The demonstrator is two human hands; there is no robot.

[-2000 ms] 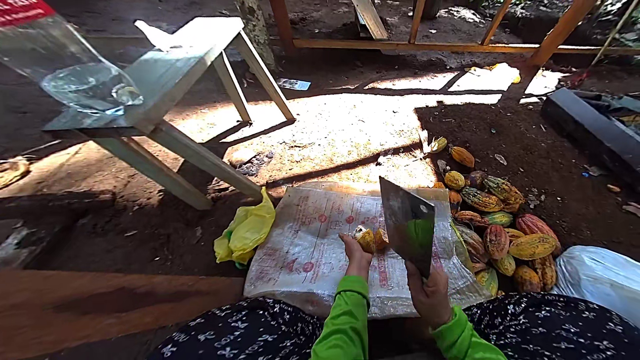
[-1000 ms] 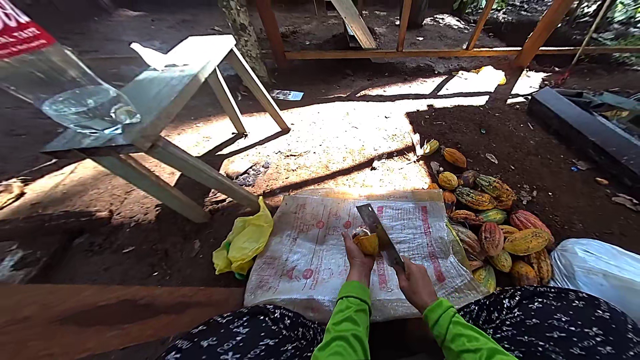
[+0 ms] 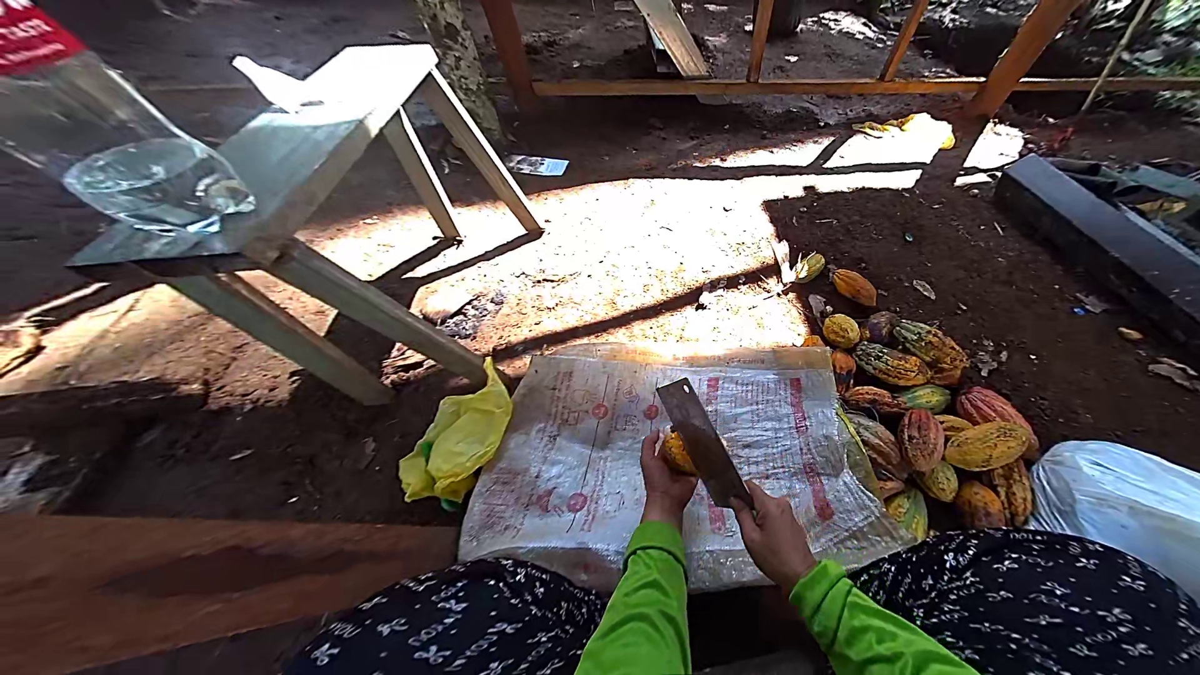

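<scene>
My left hand (image 3: 667,483) holds a yellow-orange cacao pod (image 3: 679,453) above a printed woven plastic sack (image 3: 572,459) spread on the ground. In my right hand (image 3: 776,536) is the handle of a cleaver (image 3: 701,441), whose wide metal blade points up and to the left, against or just over the pod; contact cannot be made out. Part of the pod is hidden by the blade. To the right of the sack lies a heap of whole cacao pods (image 3: 986,446), yellow, green and reddish.
A yellow plastic bag (image 3: 464,436) lies left of the sack. A white plastic bag (image 3: 1116,497) sits at the right by my knee. At the left stand a wooden bench (image 3: 291,155) and a clear bottle (image 3: 141,178). A wooden rail (image 3: 844,87) crosses the back.
The cleaver blade stood upright, right of the pod, two seconds ago; it now slants to the left across the pod. Both hands keep their hold.
</scene>
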